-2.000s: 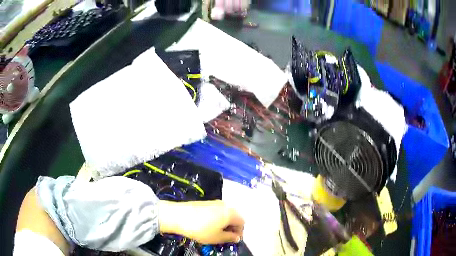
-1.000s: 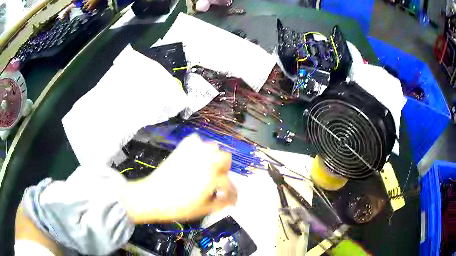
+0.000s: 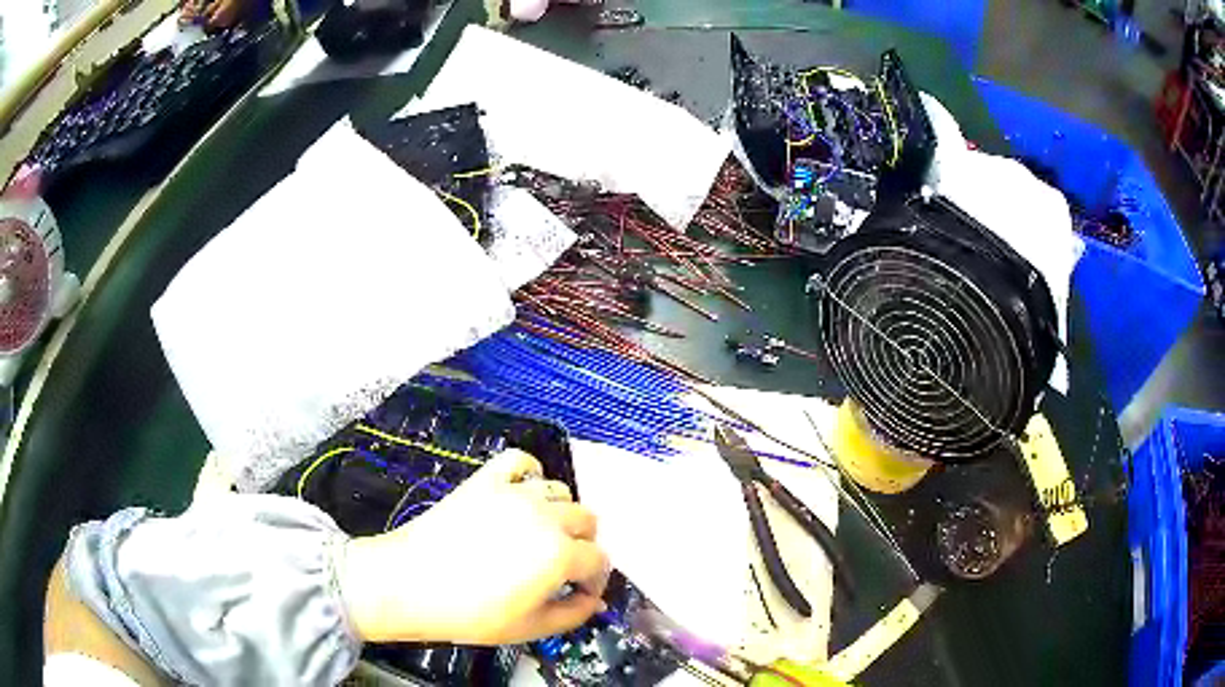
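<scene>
My left hand (image 3: 490, 564), bare with a light blue sleeve, has curled fingers over the lower centre; whether it pinches something thin is hidden. Just right of and below the fingertips is a circuit board (image 3: 591, 654) with blue parts, cut off by the lower edge. The soldering gun (image 3: 793, 675) shows its green-yellow body at the lower edge, and its purplish front and tip point left at the board. My right hand is not in view. A black housing (image 3: 531, 436) with yellow and blue wires lies behind my left hand, partly under a white sheet.
Blue lead wires (image 3: 578, 389) are fanned out ahead, with brown-red wires (image 3: 631, 255) beyond. Open pliers (image 3: 773, 523) lie on white sheet. A round black fan (image 3: 927, 349) stands right, over a yellow cylinder (image 3: 873, 450). Another housing (image 3: 840, 134) stands behind it. Blue bins (image 3: 1095, 255) are right.
My left hand has moved down from above the blue wires to the board. The soldering gun has moved left and its tip is now at the board.
</scene>
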